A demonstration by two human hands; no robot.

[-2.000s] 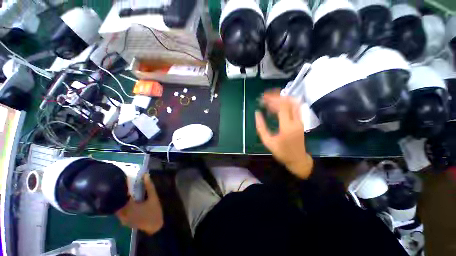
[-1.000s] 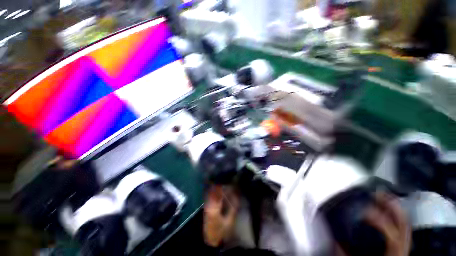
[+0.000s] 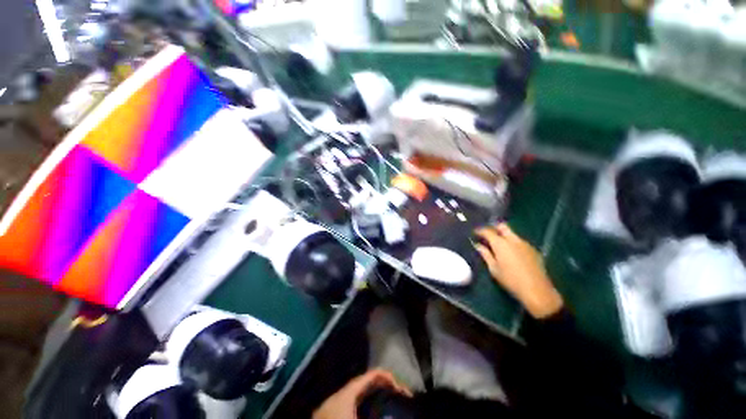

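My right hand (image 3: 519,270) is over the right part of the dark mat (image 3: 493,301), fingers bent and apart, with nothing visible in them. A white mouse (image 3: 442,266) lies to its left, beside small pale parts (image 3: 423,218). My left hand (image 3: 364,391) is cut off by the bottom edge. It curls by a dark shape, and I cannot tell whether it holds it. A dome camera (image 3: 319,266) with a black ball front sits on the bench corner, touched by neither hand.
A monitor (image 3: 123,180) shows coloured blocks above a keyboard (image 3: 192,270). More dome cameras stand at lower left (image 3: 222,358) and right (image 3: 658,192). Cables (image 3: 331,176), an orange block (image 3: 411,186) and a white case (image 3: 458,123) are behind the mat.
The view has turned towards the monitor. My left hand has left the dome camera it gripped. My right hand has left the large camera it touched one second ago and moved to the mat.
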